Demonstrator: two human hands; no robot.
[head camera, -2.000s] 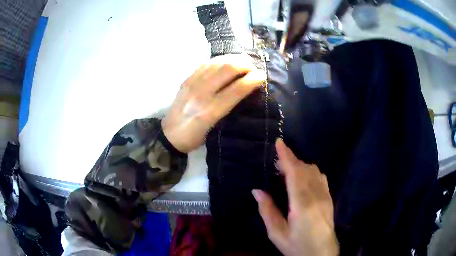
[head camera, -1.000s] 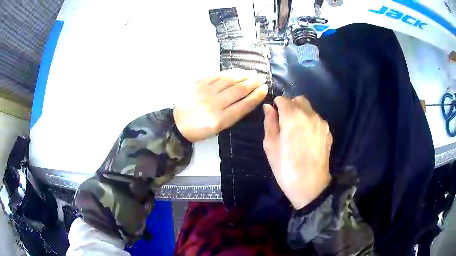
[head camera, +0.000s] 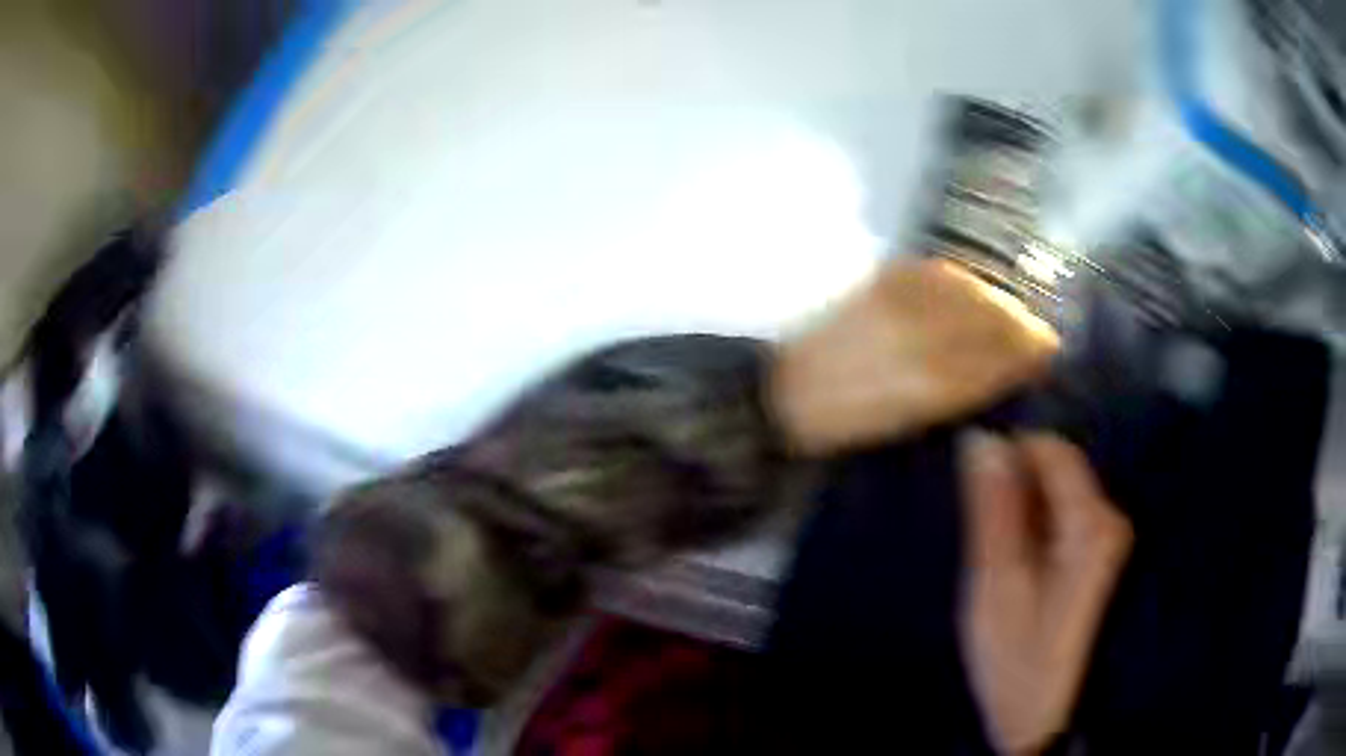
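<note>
The frame is heavily blurred. My left hand (head camera: 918, 359) lies flat on the dark band, near the needle area. The band's far end (head camera: 992, 170) shows beyond it as a puckered strip. My right hand (head camera: 1041, 569) is nearer to me on the dark cloth (head camera: 886, 576), fingers pointing forward. Whether its fingers pinch the cloth cannot be told. The wide dark panel (head camera: 1233, 532) spreads to the right and hangs over the front edge. The needle and presser foot cannot be made out.
The white table (head camera: 591, 207) has a blue edge at the far left. The blurred white and blue machine head (head camera: 1240, 163) is at the upper right. Dark cloth pieces (head camera: 104, 488) hang at the left. Red patterned cloth (head camera: 627, 694) shows at the lap.
The view has swung left and blurred, so the work appears further right. My right hand has moved back from the left fingertips towards me, its fingers straighter.
</note>
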